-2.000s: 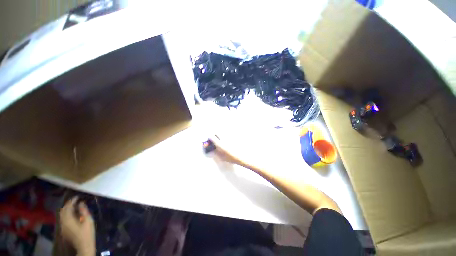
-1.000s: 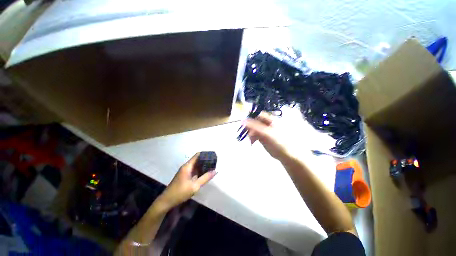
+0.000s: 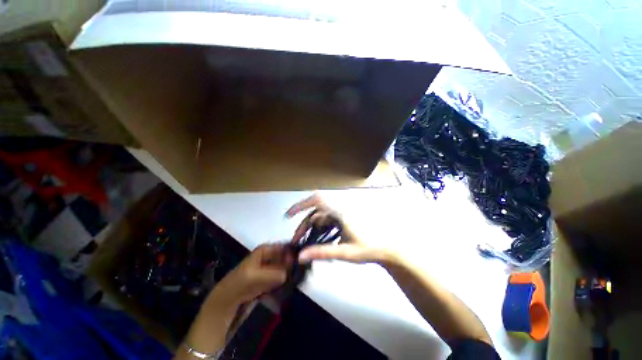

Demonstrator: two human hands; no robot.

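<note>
My left hand (image 3: 257, 275) and my right hand (image 3: 338, 242) meet over the front edge of the white table (image 3: 373, 281). My right hand is closed around a black looped charging cable (image 3: 320, 233). My left hand holds a dark thing against it, likely the black electronic device, blurred and mostly hidden by the fingers. The large glossy black cable pile (image 3: 486, 165) lies on clear plastic at the back right of the table.
A large carton (image 3: 281, 119) lies open towards me at the upper left. The right carton (image 3: 598, 183) holds dark devices. An orange-and-blue ring (image 3: 524, 307) sits beside it. A floor carton (image 3: 116, 271) of black units and a blue bag (image 3: 49, 302) are at left.
My right hand has brought a cable from beside the pile to my left hand, which held a black device. The view has shifted left, so the table things sit further right.
</note>
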